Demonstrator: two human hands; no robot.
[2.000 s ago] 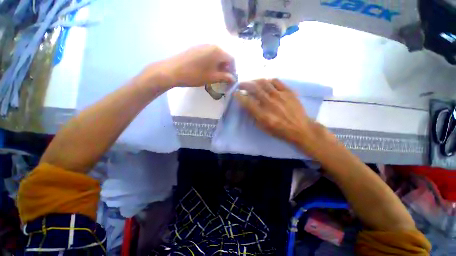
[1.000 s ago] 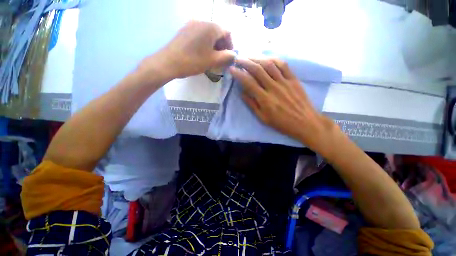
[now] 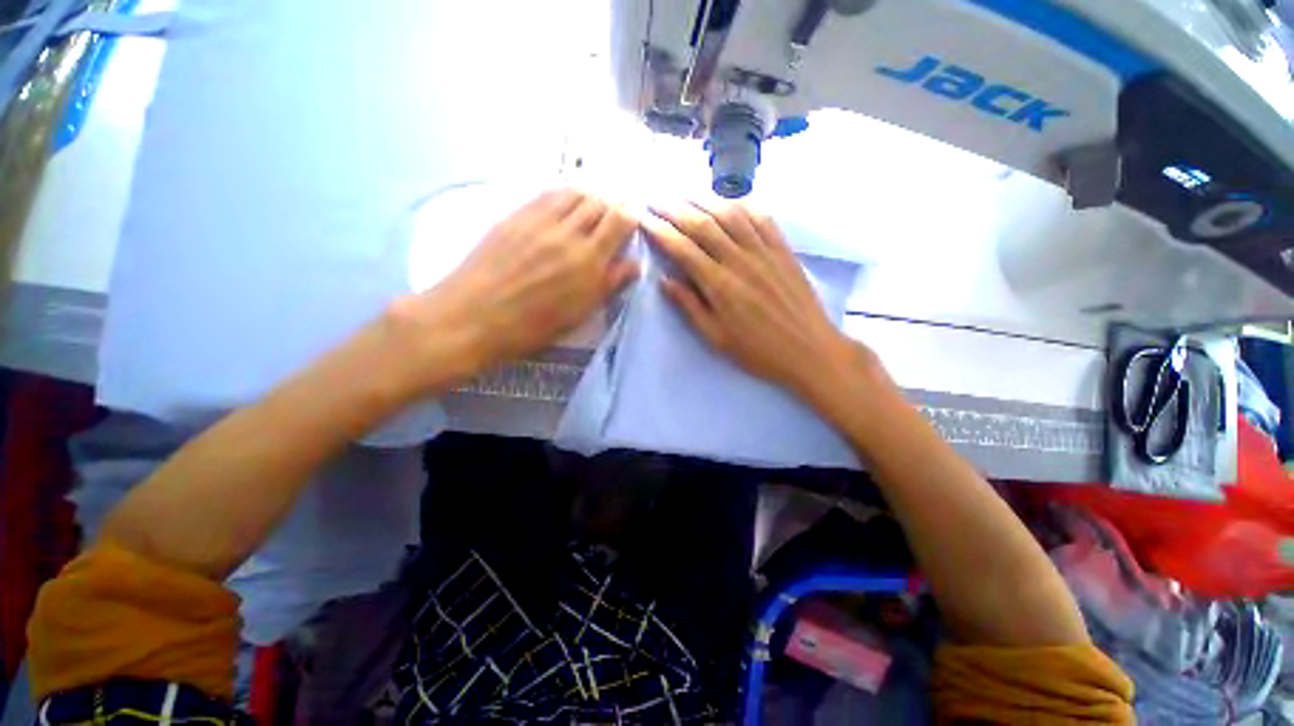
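A pale blue cut panel (image 3: 710, 390) lies on the white machine bed and hangs slightly over the front edge, with a fold at its left side. My left hand (image 3: 532, 277) has its fingertips at the panel's upper left corner. My right hand (image 3: 752, 291) lies flat on the panel, fingers pointing at the same corner, close to the left hand. The white sewing machine (image 3: 937, 85) with "JACK" lettering stands above. The needle area is lost in glare. A stack of cut panels (image 3: 241, 213) lies at the left, partly under my left forearm.
Black-handled scissors (image 3: 1161, 404) lie on a grey pad (image 3: 1178, 468) at right. A ruler band (image 3: 1015, 431) runs along the table's front edge. Below are a blue frame (image 3: 766, 624), a pink box (image 3: 837, 650) and red cloth (image 3: 1192, 525). Pale pieces hang at lower left.
The view has shifted, showing more of the machine head and the scissors. My left hand has gone from a pinched, raised pose to fingers extended on the cloth. My right hand stays on the panel.
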